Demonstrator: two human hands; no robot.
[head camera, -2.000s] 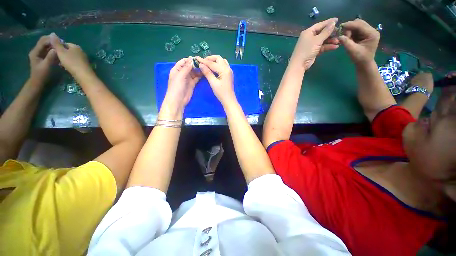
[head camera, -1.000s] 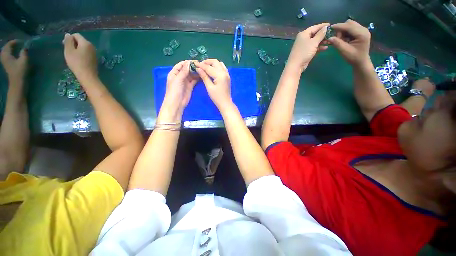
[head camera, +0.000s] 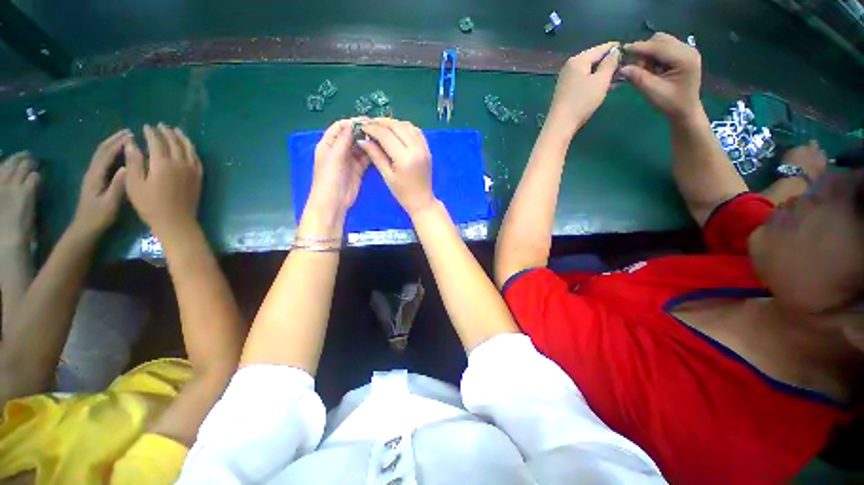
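Note:
My left hand (head camera: 339, 167) and my right hand (head camera: 402, 161) meet above the far left part of the blue mat (head camera: 453, 180). Both hold one small housing (head camera: 359, 131) between their fingertips. Only a small dark and pale bit of it shows; the fingers hide the rest. Clear plastic pieces (head camera: 379, 98) lie in a loose cluster just beyond my hands. Blue-handled thread snips (head camera: 446, 85) lie beyond the mat, points toward me. A small white scrap (head camera: 488, 183) is at the mat's right edge.
A person in yellow has both hands (head camera: 166, 180) low over the bench at left. A person in red (head camera: 654, 332) holds a small part at right, beside a pile of white-rimmed frames (head camera: 742, 138). More clear pieces (head camera: 496, 106) lie right of the snips. Small parts (head camera: 552, 22) sit beyond the brownish strip.
My hands stay together with the housing, which shows less now. The left neighbour's hands have come together over the bench, and the clear pieces there are out of sight. Parts beyond the strip have shifted left.

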